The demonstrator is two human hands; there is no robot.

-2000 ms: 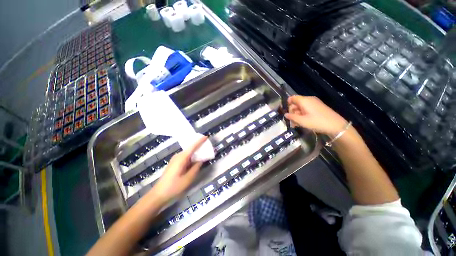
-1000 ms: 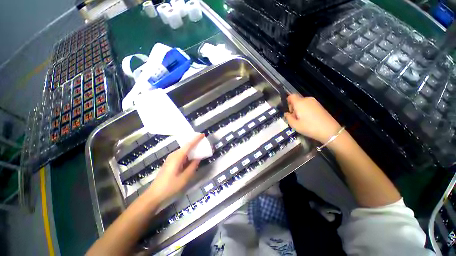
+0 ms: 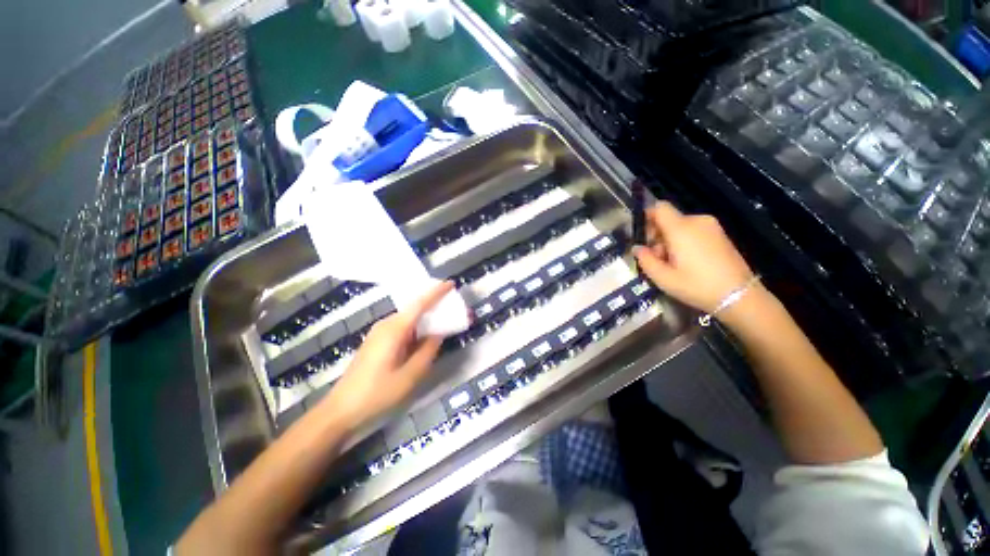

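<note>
A steel tray (image 3: 233, 434) holds rows of black components (image 3: 510, 371) with metal pins. Small white labels (image 3: 542, 350) sit on the right part of the two nearer rows; blocks at their left show no white marks. My left hand (image 3: 396, 353) holds the end of a white label backing strip (image 3: 369, 241) over the tray's middle. The strip trails over the far edge. My right hand (image 3: 689, 255) is at the tray's right rim, gripping a thin dark tool (image 3: 638, 209), seemingly tweezers, pointing up. Its tip is too small to make out.
A blue-and-white bundle (image 3: 382, 139) and crumpled white paper (image 3: 480, 109) lie beyond the tray. Clear blister trays with orange-red parts (image 3: 185, 206) are at left. Black blister trays (image 3: 586, 65) and a filled blister tray (image 3: 858, 141) are at right. White rolls (image 3: 389, 24) stand far back.
The dark tool now shows above my right fingers, where it was hardly visible before. My right hand has shifted slightly right. My left hand still holds the strip in nearly the same place.
</note>
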